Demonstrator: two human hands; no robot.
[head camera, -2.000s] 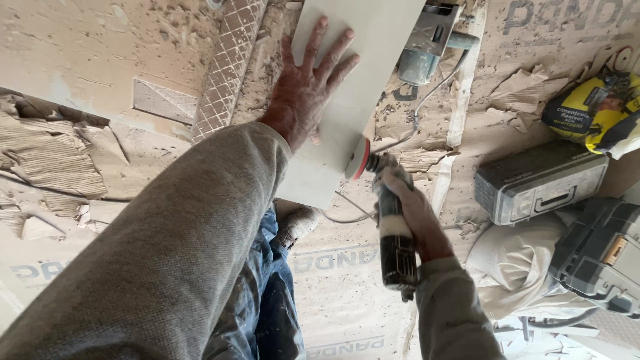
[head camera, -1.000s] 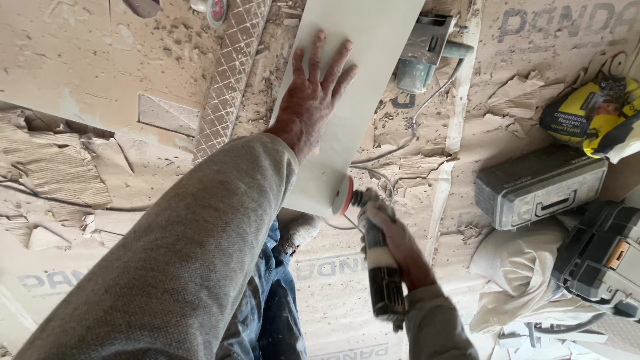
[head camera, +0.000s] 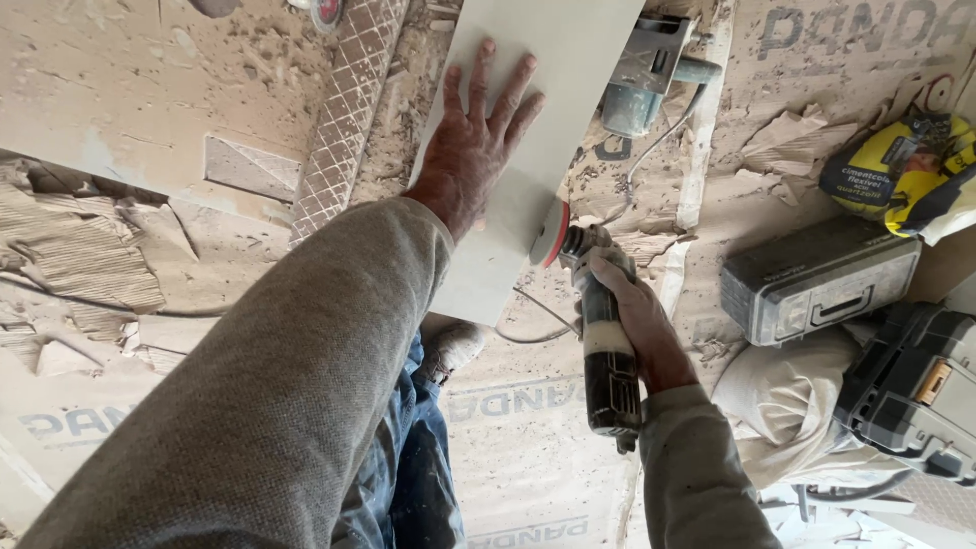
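A long pale tile strip (head camera: 568, 99) slants across the upper middle of the view. My left hand (head camera: 480, 141) lies flat on it with the fingers spread. My right hand (head camera: 637, 313) is closed around the body of an angle grinder (head camera: 606, 335), whose round pad with a red rim (head camera: 550, 232) is at the strip's right edge. Whether the pad is spinning cannot be told. A dusty circular saw (head camera: 644, 76) lies to the right of the strip.
At the right are a grey toolbox (head camera: 823, 282), a black and grey tool case (head camera: 915, 389) and a yellow and black mortar bag (head camera: 877, 171). A cross-hatched strip (head camera: 343, 107) lies left of the tile. Torn cardboard (head camera: 84, 252) and a cable (head camera: 76, 297) are on the dusty floor.
The grinder in my right hand has moved up along the tile strip's right edge since a second ago. My left hand stays flat on the strip.
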